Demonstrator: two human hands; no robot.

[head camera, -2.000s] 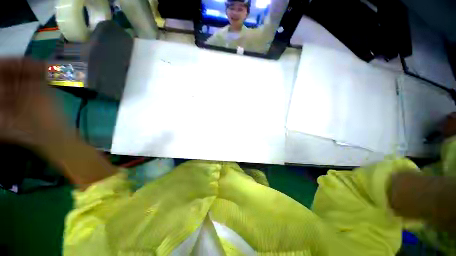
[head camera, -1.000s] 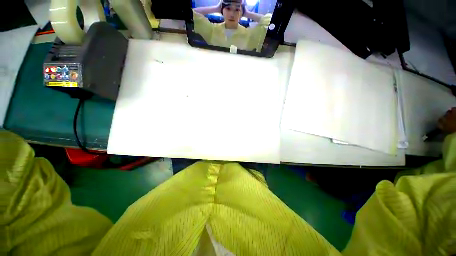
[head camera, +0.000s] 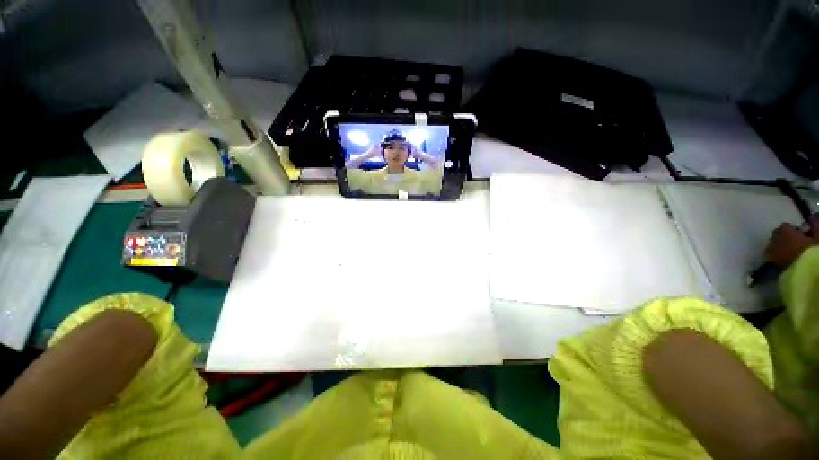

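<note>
A black tablet [head camera: 400, 160] stands propped up at the back of the white bench sheet [head camera: 359, 269], leaning near a black blister tray [head camera: 359, 85]. Its screen shows a live camera picture of a person in yellow with both arms raised to the head. Small white tape tabs are on its edges. Both my forearms come in from the lower corners with yellow sleeves pushed up. My left hand and my right hand are out of the picture.
A grey tape dispenser [head camera: 220, 229] with a cream tape roll [head camera: 182, 168] stands left beside a pale post [head camera: 215, 99]. Stacked white sheets [head camera: 584, 243] lie right. A black case-like cover [head camera: 575, 112] lies behind. Another person's hand [head camera: 788, 243] holds a dark object at far right.
The view has tilted up, showing the tablet whole and the trays behind. My forearms have come into view at both sides. The blurred left hand seen earlier has left the picture.
</note>
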